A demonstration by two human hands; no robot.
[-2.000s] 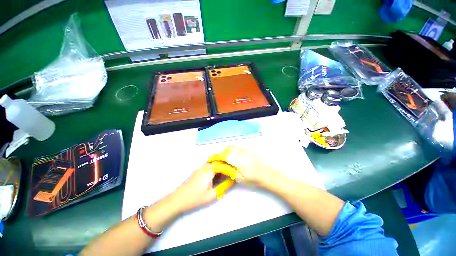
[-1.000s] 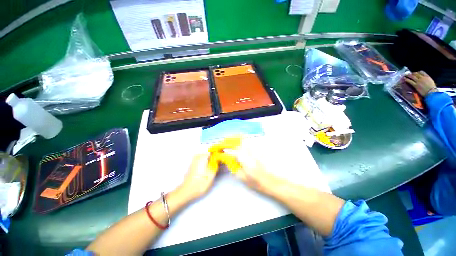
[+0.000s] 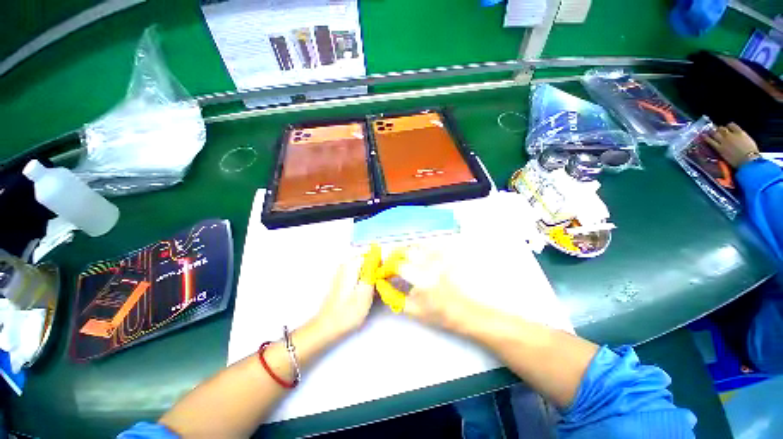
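Note:
My left hand [image 3: 347, 293] and my right hand [image 3: 432, 290] meet over the white work mat [image 3: 288, 257], with yellow finger cots on the fingertips. The fingers touch or overlap and are slightly blurred; no tablet or film shows in them, and whether they pinch anything small is hidden. Behind them lies a light-blue flat piece [image 3: 405, 225]. At the back of the mat a black tray [image 3: 374, 207] holds two tablets, the left one [image 3: 324, 167] and the right one [image 3: 427, 154], orange-brown backs up.
Printed films [image 3: 154, 287] and a white bottle [image 3: 73, 201] are at left, clear bags [image 3: 144, 141] back left. Wipes [image 3: 568, 199] lie by a dish [image 3: 592, 249] at right. Bagged films [image 3: 640, 107] lie back right. Another person's hand [image 3: 731, 146] rests on a bagged film [image 3: 704, 167].
My hands stay together over the mat while the fingers shift against each other. Another person's hand has come in at right onto a bagged film. The view has shifted slightly.

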